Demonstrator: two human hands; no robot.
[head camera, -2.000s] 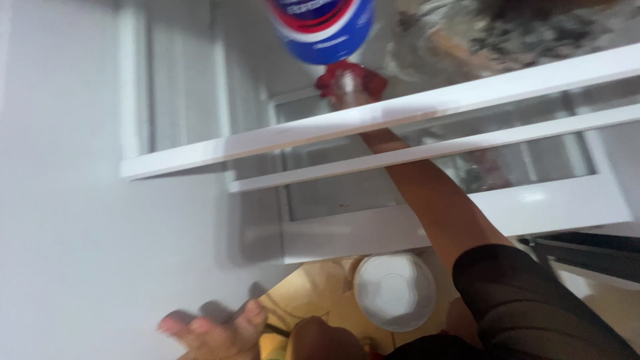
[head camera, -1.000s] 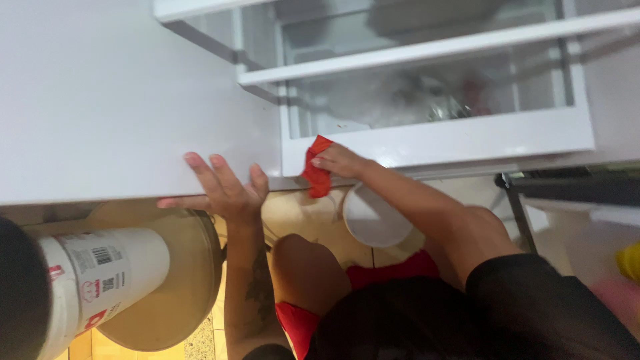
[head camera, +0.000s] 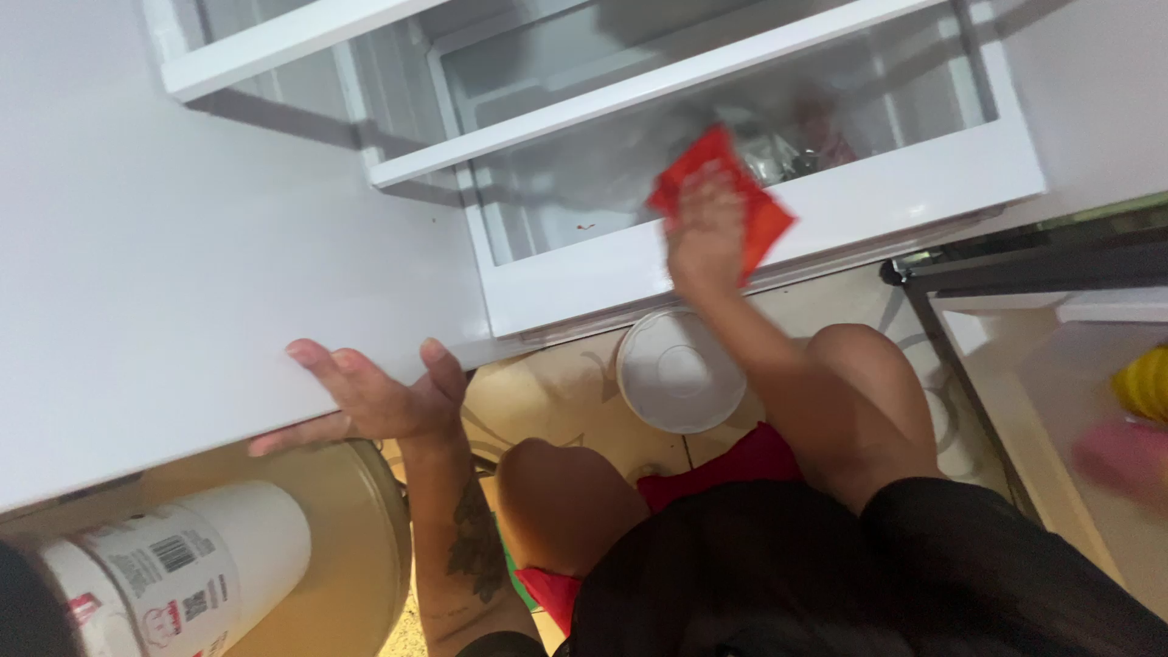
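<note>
My right hand (head camera: 707, 233) is spread flat on a red cloth (head camera: 762, 219), against the front of the lowest clear drawer with a white rim (head camera: 584, 283) inside a white refrigerator; motion blurs the hand. Behind the drawer's clear panel, right of the cloth, are indistinct items, some in clear plastic. A small reddish speck (head camera: 585, 226) shows left of the cloth. My left hand (head camera: 392, 392) rests against the lower edge of the white door (head camera: 201, 274), fingers spread, with nothing in it.
White shelf edges (head camera: 584, 105) run above the drawer. A round white lid or tub (head camera: 683, 370) is on the tiled floor between my knees. At lower left, a white labelled container (head camera: 182, 566) lies by a round tan surface (head camera: 365, 529). An open bin (head camera: 1031, 383) with yellow and pink things stands right.
My right hand was inside at an upper level, then at the drawer's lower left corner with the cloth; now it is farther right and up on the drawer front. The left hand stays by the door edge.
</note>
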